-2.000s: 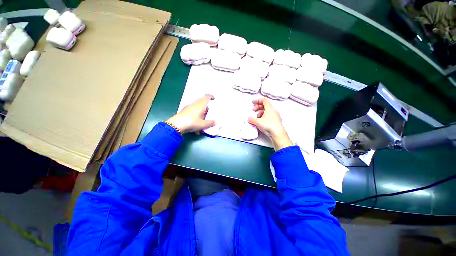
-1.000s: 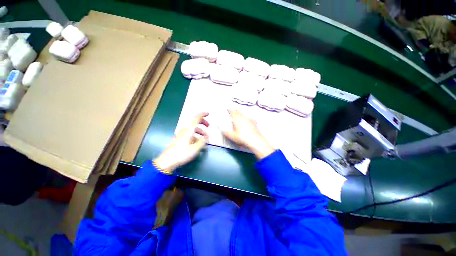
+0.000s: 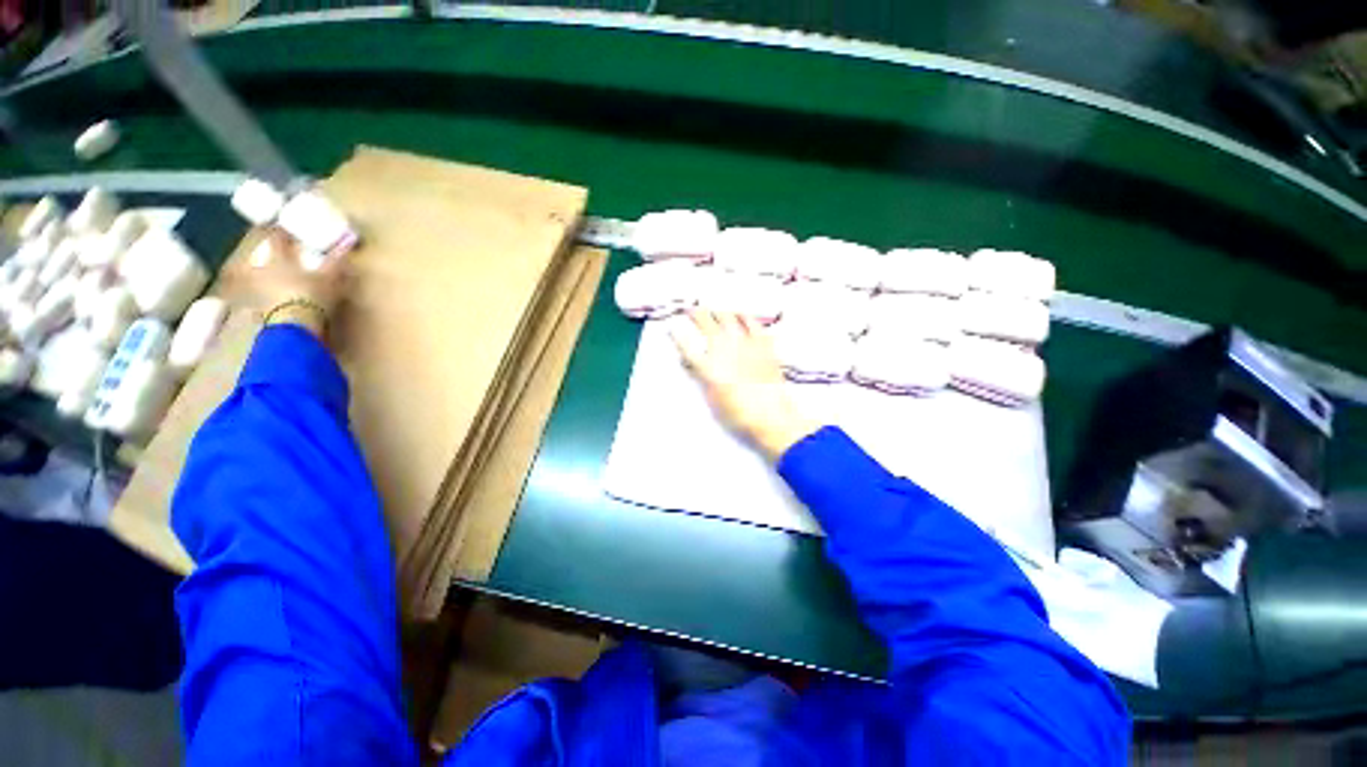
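Note:
White-and-pink units (image 3: 880,318) stand in rows on the back part of the white mat (image 3: 705,450). My right hand (image 3: 735,372) lies over the mat, palm down, its fingertips touching the front of a unit near the left end of the rows. My left hand (image 3: 288,280) is over the far left part of the stacked cardboard (image 3: 435,255), beside a white-and-pink unit (image 3: 317,222). A smaller white piece (image 3: 258,201) lies just behind. White shows between the left fingers; blur hides whether they grip it.
A crowded pile of white units (image 3: 90,307) lies far left, with a blue-and-white item (image 3: 132,367). Right of the mat are a white cloth or paper (image 3: 1106,611) and a metal-fronted box (image 3: 1199,480). A pale edging strip (image 3: 1124,318) runs behind the mat.
My left hand has moved from the mat to the units on the cardboard. My right hand has moved up to the rows. The view has shifted left.

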